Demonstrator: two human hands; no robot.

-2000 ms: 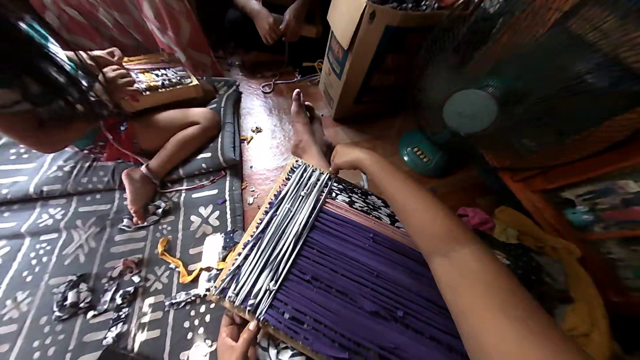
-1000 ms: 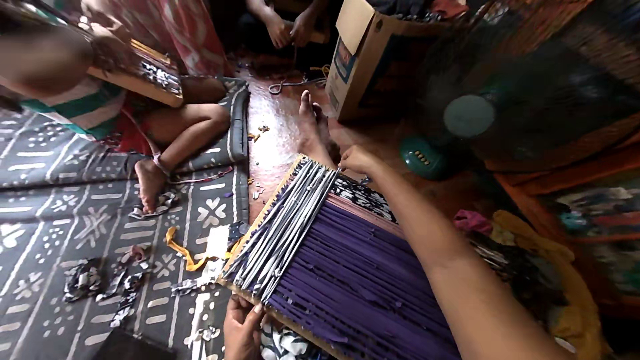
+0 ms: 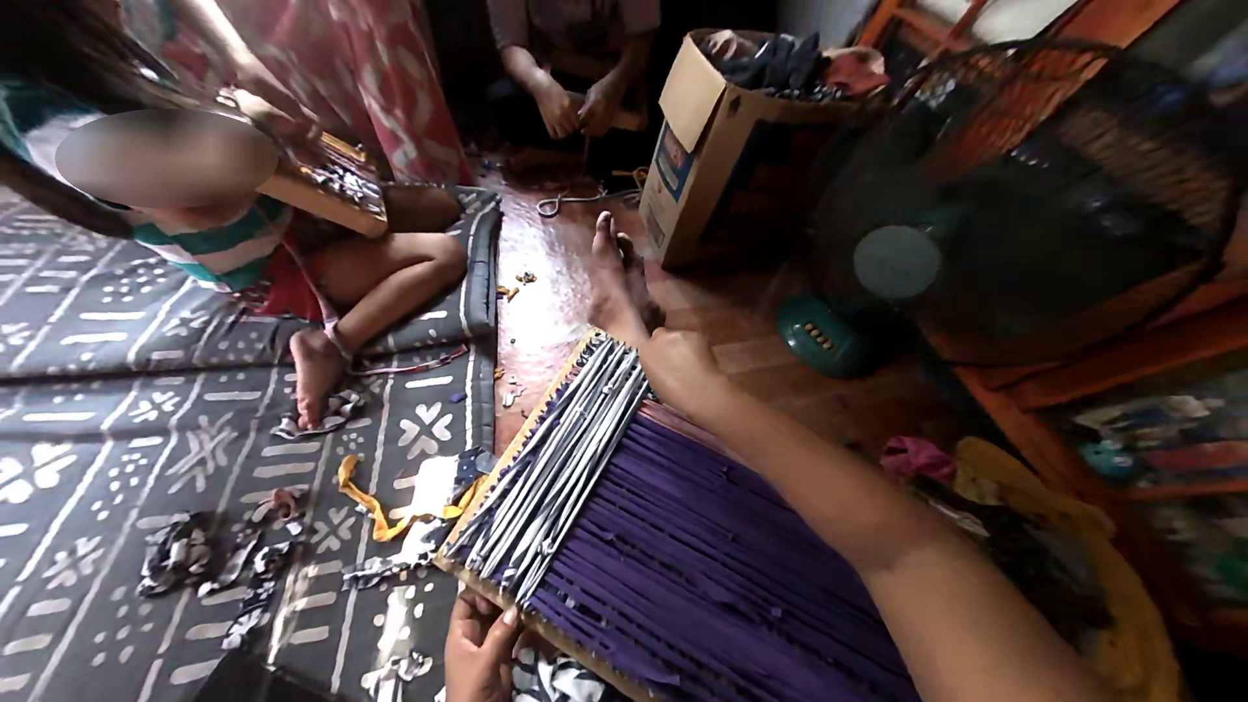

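A wooden frame (image 3: pixel 546 634) lies tilted in front of me, strung with purple fabric strips (image 3: pixel 721 546). White and grey strips (image 3: pixel 565 458) cross it near its left end. My left hand (image 3: pixel 480 639) holds the frame's near left corner, thumb on the edge. At the far edge, by the end of the white strips, is my right hand (image 3: pixel 682 366), its fingers curled; whether a strip is in them cannot be seen. Pinkish strips (image 3: pixel 682 424) run along the far side, partly under my right forearm.
A person (image 3: pixel 224 234) sits on the patterned mat (image 3: pixel 117 390) with a smaller frame (image 3: pixel 331 195). Another person's hands (image 3: pixel 575 107) are at the back. A cardboard box (image 3: pixel 682 185) of cloth, a fan (image 3: pixel 897 261), a bare foot (image 3: pixel 614 283) and cloth scraps (image 3: pixel 175 551) lie around.
The seated person on the left has leaned, and their smaller frame is tilted differently. My hands remain at about the same places on the large frame.
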